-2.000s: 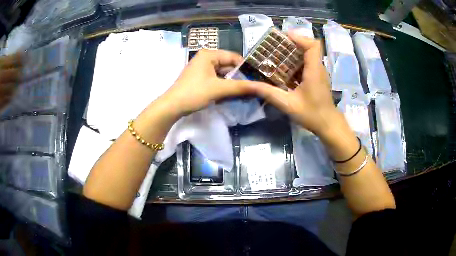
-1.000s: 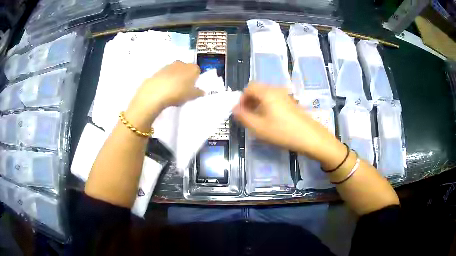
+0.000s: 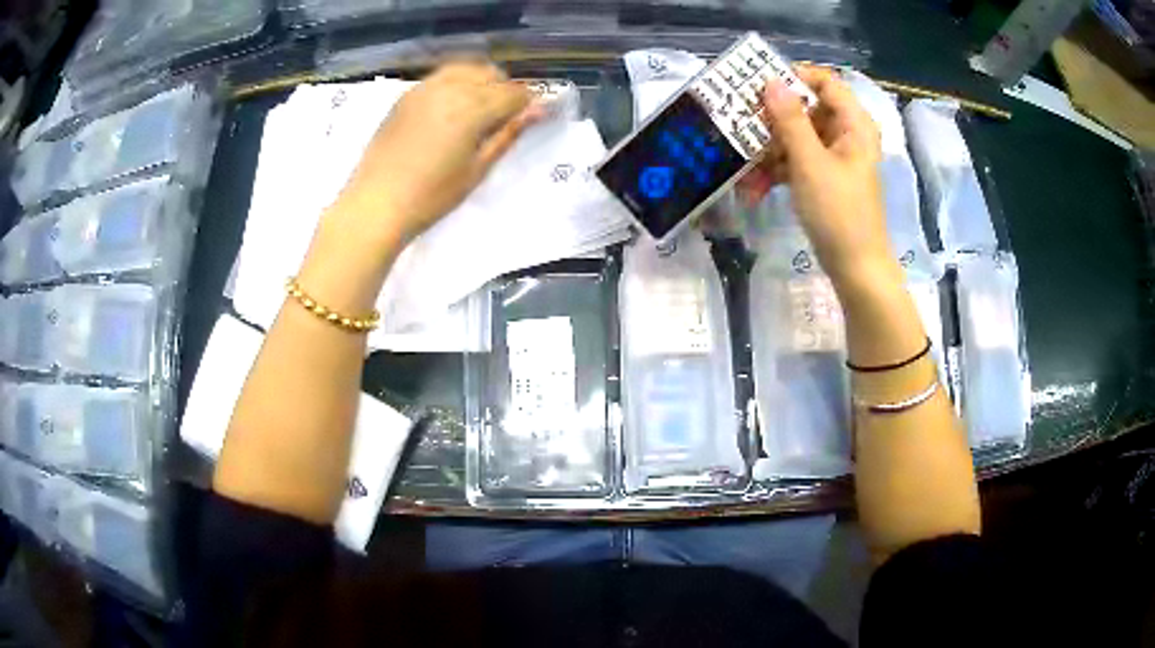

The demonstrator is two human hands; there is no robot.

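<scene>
My right hand holds a keypad phone by its keypad end, tilted above the clear tray, with its black screen and blue graphic facing up. My left hand is slightly blurred at the stack of white bags. Its fingertips are over fanned bags that reach across the tray's upper left pocket; whether they grip one is unclear. The lower left pocket shows a white label with black print and no keypad or screen. Bagged phones lie in the pockets to the right.
A smaller pile of bags lies nearer me at left. A tray of bagged phones is along the left side. Clear trays are at the far side. Brown material is at the far right.
My right hand now holds a phone up. The phone in the lower left pocket is gone from it. My left hand has moved up and away, and the bags now fan over the upper left pocket.
</scene>
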